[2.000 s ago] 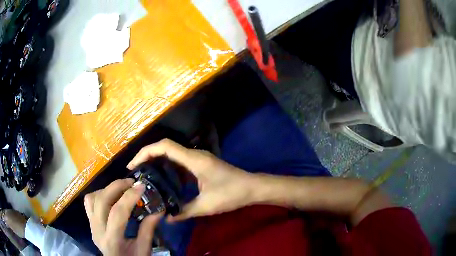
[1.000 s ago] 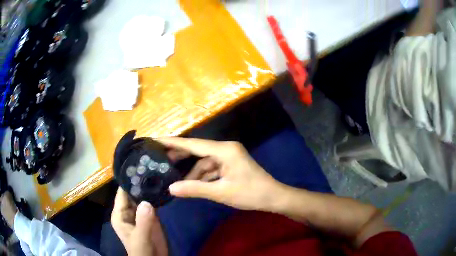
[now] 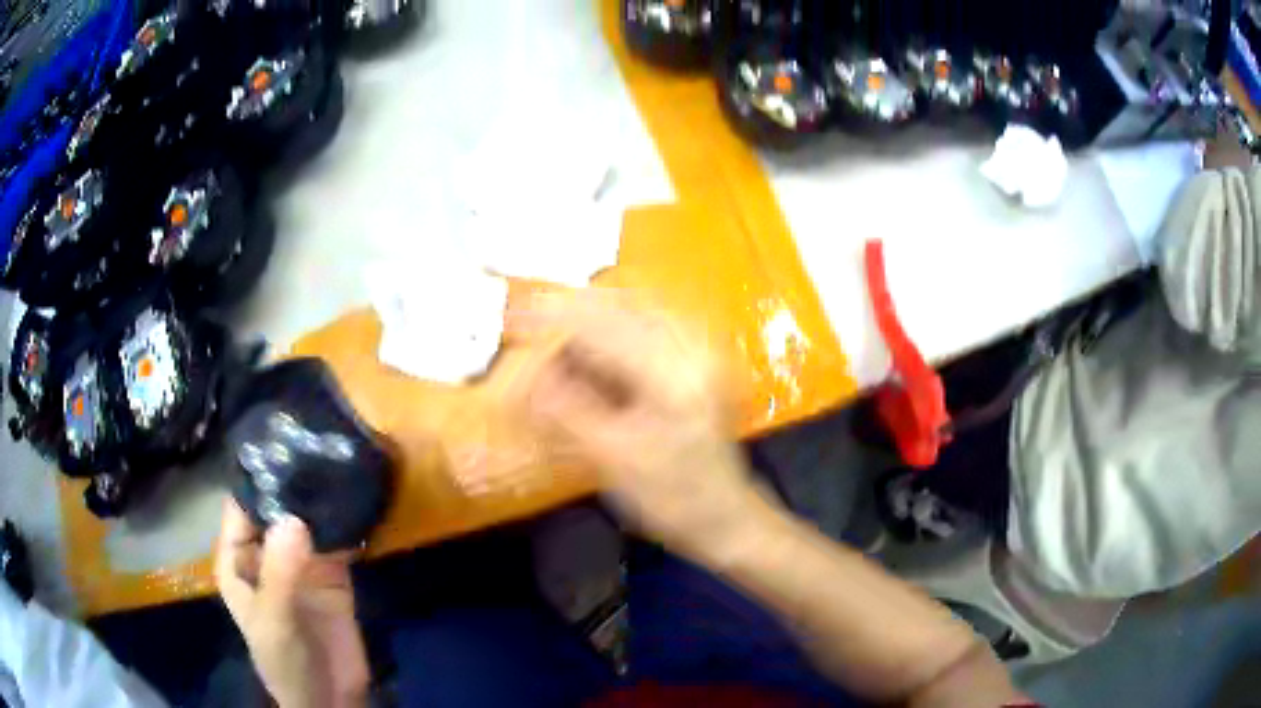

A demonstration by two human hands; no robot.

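Observation:
My left hand [image 3: 297, 602] holds a black camera unit [image 3: 325, 463] at the bench's front edge, at the lower left. Its front face with several pale round LED spots is turned toward me. My right hand [image 3: 643, 415] is off the unit, over the yellow-orange tape, and is motion-blurred. Its fingers look bent; whether they hold anything cannot be told. A white wipe [image 3: 443, 325] lies just left of my right hand, with more white wipes [image 3: 553, 228] behind it.
Black units [image 3: 180, 221] mass at the left, and a row of units [image 3: 871, 90] stands at the back right. A red air gun [image 3: 906, 367] lies at the table edge, right. A crumpled wipe [image 3: 1026, 166] is beyond. A person in light clothing [image 3: 1134, 457] sits at the right.
My right hand has let go of the unit and moved up over the tape toward the wipes. My left hand still holds the unit, now farther left. The view has shifted, showing the back-right row.

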